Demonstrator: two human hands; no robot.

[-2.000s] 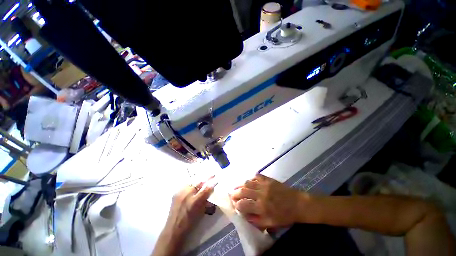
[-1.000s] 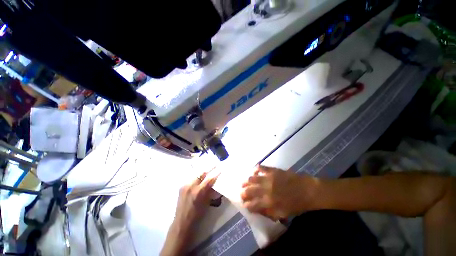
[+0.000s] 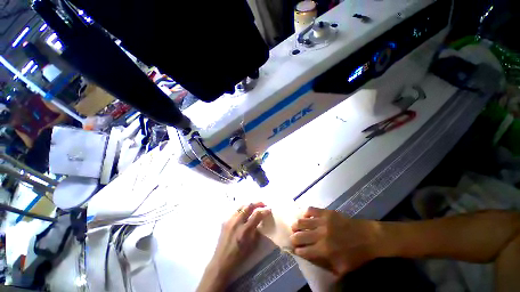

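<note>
A white fabric piece [image 3: 278, 229] lies in front of the needle area, and its lower end hangs over the table's front edge. My left hand [image 3: 242, 234] holds its left side with bent fingers. My right hand [image 3: 322, 236] grips its right side with curled fingers. The white sewing machine [image 3: 228, 114] with a blue stripe and JACK lettering stands just beyond my hands. The presser foot and needle are lost in the glare of the lamp. The fabric's far end also vanishes in that glare.
Red-handled snips [image 3: 393, 123] lie under the machine arm. Cut fabric pieces [image 3: 134, 242] are heaped at the left of the table. A cream thread cone [image 3: 305, 14] stands behind the machine head. A grey ruler band [image 3: 370, 197] runs along the front edge.
Both hands have shifted slightly right and down, away from the needle area, with the fabric still between them. The camera view has also shifted.
</note>
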